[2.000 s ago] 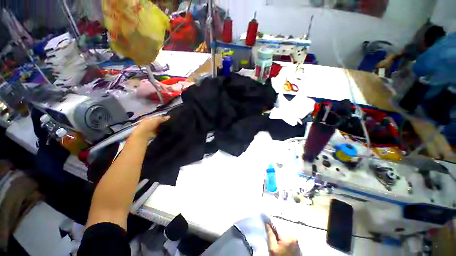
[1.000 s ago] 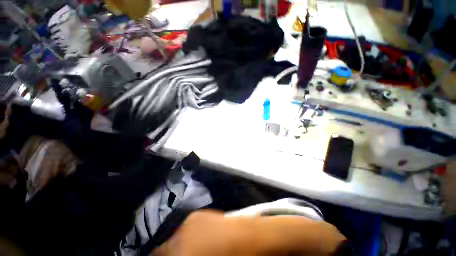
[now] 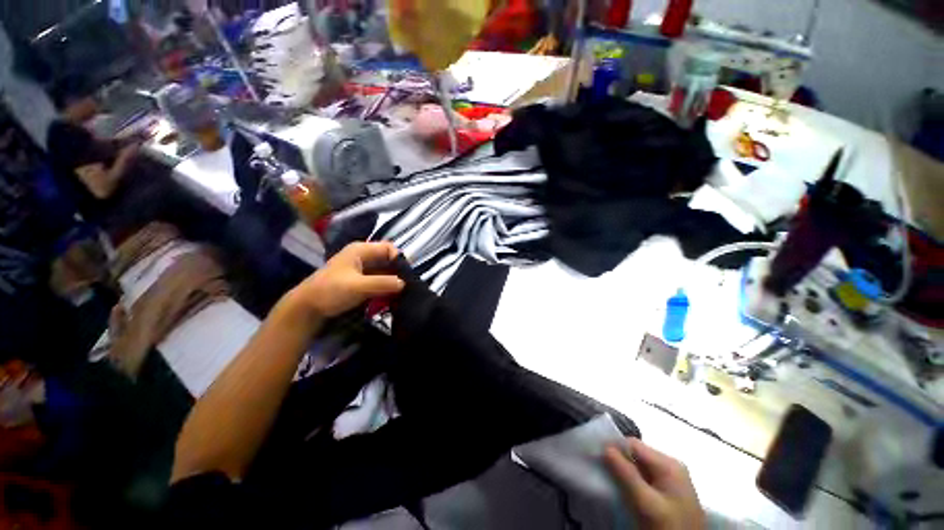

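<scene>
My left hand (image 3: pixel 357 282) pinches the upper edge of a black fabric panel (image 3: pixel 455 383) left of the machine. The panel hangs over the table's front edge and down toward my lap. My right hand (image 3: pixel 654 478) holds a pale grey garment panel (image 3: pixel 580 461) by its corner, against the black panel's right end. The needle area (image 3: pixel 750 362) of the sewing machine is right of the black panel, with nothing under it that I can make out. A blue tool (image 3: pixel 675 316) stands or lies on the bed beside it.
A stack of folded white and grey panels (image 3: pixel 466 212) lies behind my left hand. Heaped black fabric (image 3: pixel 611 171) is at the back. A smartphone (image 3: pixel 795 459) lies at right. A bottle with orange liquid (image 3: pixel 302 197) stands at left. A person (image 3: pixel 98 155) sits far left.
The view has swung left. The black panel is now stretched between my hands. The folded pale stack, covered by black cloth two seconds ago, is exposed.
</scene>
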